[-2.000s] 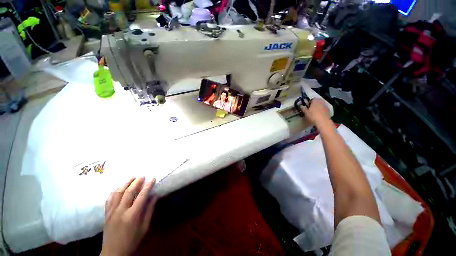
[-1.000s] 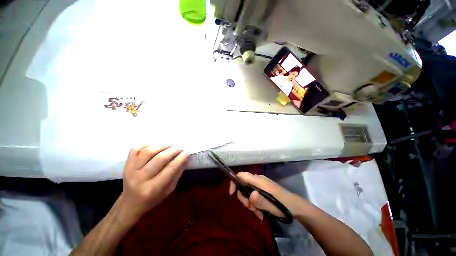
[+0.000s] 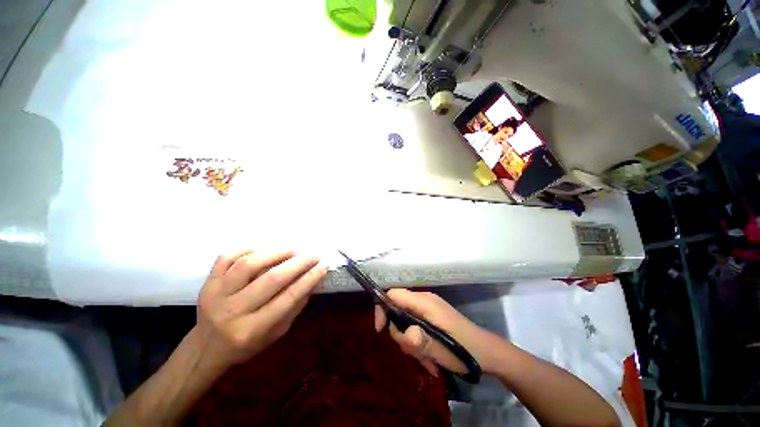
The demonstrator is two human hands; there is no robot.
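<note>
A white garment piece (image 3: 142, 225) with a small orange-brown motif lies spread on the white machine table, its outline partly lost in glare. My left hand (image 3: 258, 300) rests on the piece near the table's front edge, fingers together, pressing on the cloth. My right hand (image 3: 421, 334) holds black scissors (image 3: 375, 291) by the handles, blades pointing up and left. The blade tips are at the cloth edge just right of my left fingertips. A thin dark line runs right from there. Whether the blades are parted is hard to tell.
The sewing machine head (image 3: 583, 75) stands at the back right. A smartphone (image 3: 508, 142) with a lit video leans under its arm beside a yellow pad (image 3: 484, 173). A green holder (image 3: 352, 15) is left of the needle area. White pieces (image 3: 575, 334) lie at lower right; red cloth (image 3: 358, 375) covers the lap.
Since the oldest frame, my right hand has come from the table's right end with the scissors to beside my left hand. The view has tilted down. Since the middle frame, the blades moved slightly left.
</note>
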